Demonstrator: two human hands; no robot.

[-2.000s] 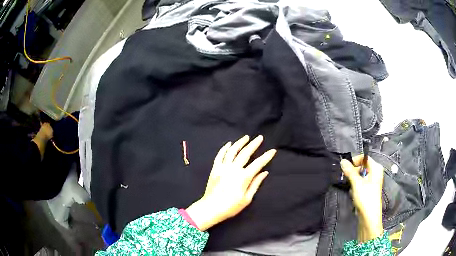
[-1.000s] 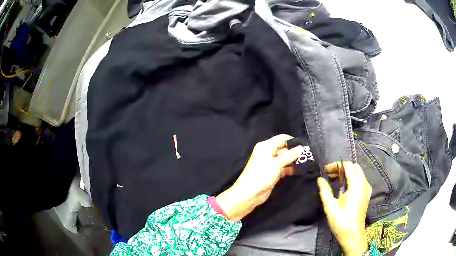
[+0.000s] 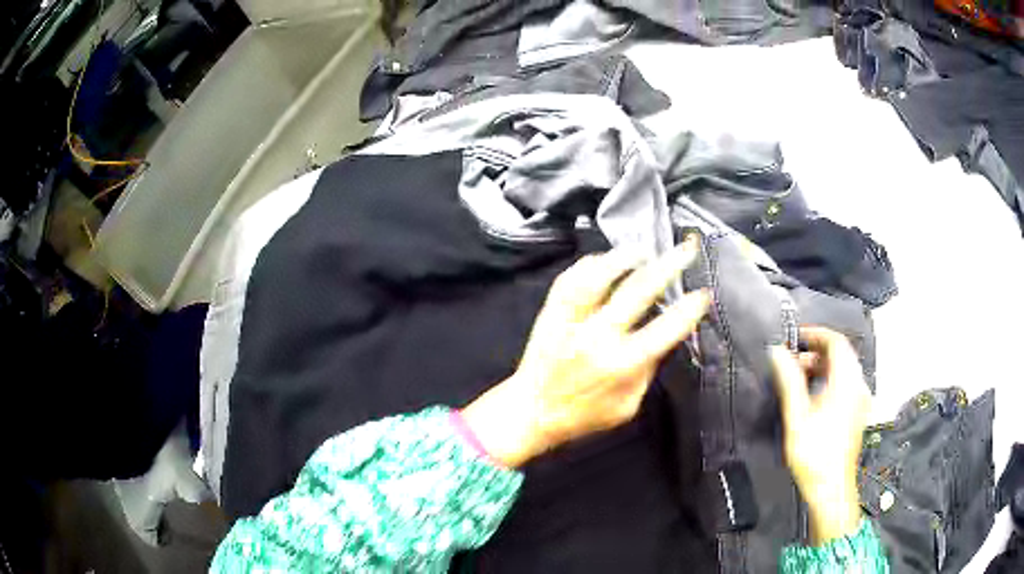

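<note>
A denim jacket lies spread with its large plain black panel [image 3: 371, 303] facing up. Its grey stitched edge strip [image 3: 730, 370] runs down the right side. A small black label [image 3: 737, 498] lies on the strip lower down. My left hand [image 3: 595, 348] is on the garment near the top of the strip, fingers spread, a button by its fingertips. My right hand [image 3: 825, 404] is at the strip's right edge, fingers curled at the seam. Whether it holds a cutter is hidden by the fingers.
A long grey-beige tub [image 3: 213, 168] stands at the upper left. More dark garments lie at the top and at the right [image 3: 926, 471] on the white table [image 3: 741, 101]. A bunched grey sleeve [image 3: 561, 168] lies above the black panel.
My left hand has moved up from the black label to the strip's upper part. My right hand has moved up slightly along the edge. The label now lies free. The whole view has shifted.
</note>
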